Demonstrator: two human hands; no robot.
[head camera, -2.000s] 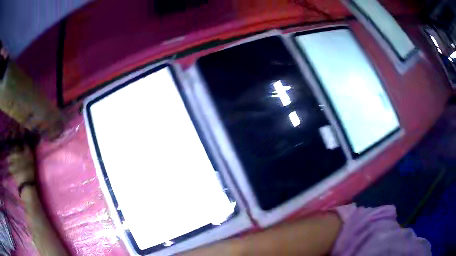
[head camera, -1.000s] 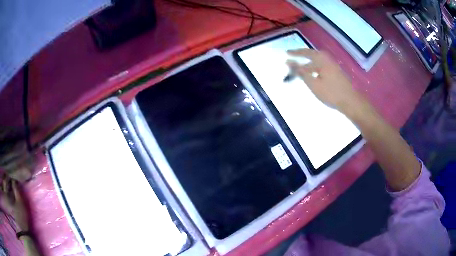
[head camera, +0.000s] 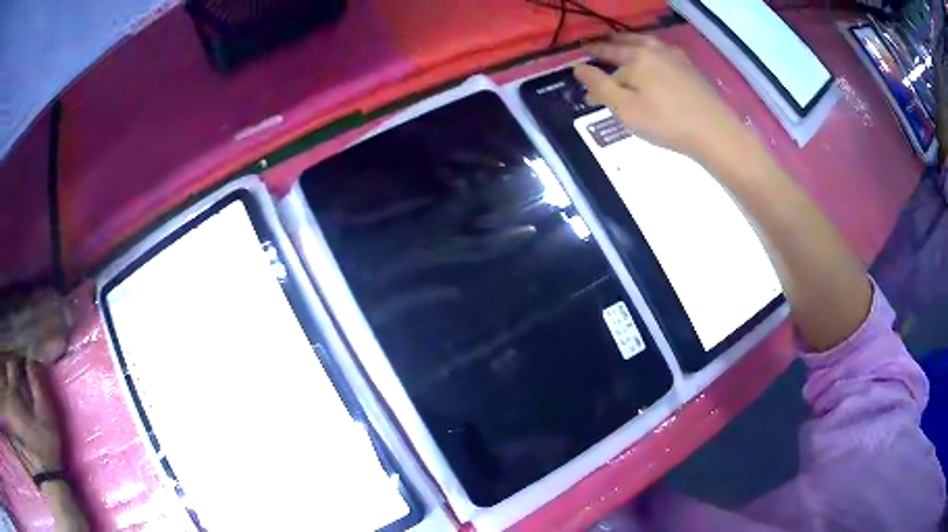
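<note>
My right hand (head camera: 655, 99) is over the upper end of the right tablet (head camera: 691, 249), fingers on or just above the glass. It seems to hold nothing. That screen shows a white area with a small dark box, and black near the fingers. A middle tablet (head camera: 478, 281) is black and glossy, with a white barcode label (head camera: 624, 329). A left tablet (head camera: 249, 364) is glaring white. Whitish sleeves show as rims around them. My left hand (head camera: 29, 410), with a dark band at the wrist, is cut off by the left edge; its grip is unclear.
Another lit tablet (head camera: 769, 52) lies at the upper right, with a further shiny slab (head camera: 896, 88) beyond it. A black basket-like object (head camera: 260, 26) and dark cables (head camera: 582, 19) are at the back. The bench (head camera: 104, 416) has shiny pink-red sheeting. A blurred post base is at far left.
My right hand came over the right tablet and moved to its upper end. That tablet's screen went from nearly all white to partly black with a dark box. The view shifted.
</note>
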